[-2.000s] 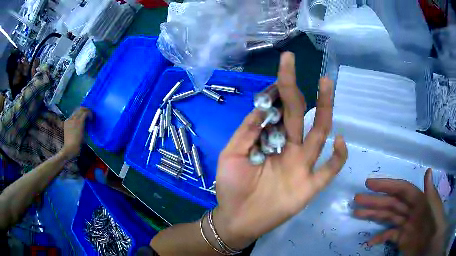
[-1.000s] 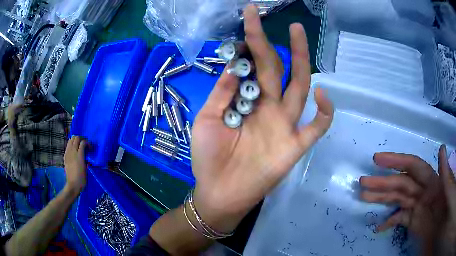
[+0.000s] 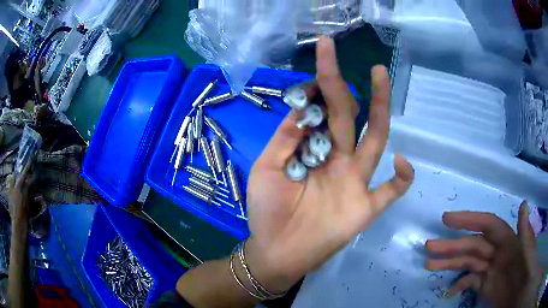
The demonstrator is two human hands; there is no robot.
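My left hand is raised palm up near the middle, with several metal cylinders held between thumb and fingers. Their round pale end faces point towards me; some show a thin rod tip. My right hand is at the lower right over the white tray, fingers spread; I see nothing in it, though its palm side is partly hidden. The blue parts tray lies behind and left of my left hand, with loose cylinders scattered in it.
A second blue tray stands left of the parts tray. A blue tote full of cylinders is at the lower left. Another person's arm is at the left edge. A plastic bag and a clear box with white lining are at the back.
My left hand turned and moved up-left, then back down-right, still holding the cylinders. The other person's hand has left the second blue tray's edge and moved left.
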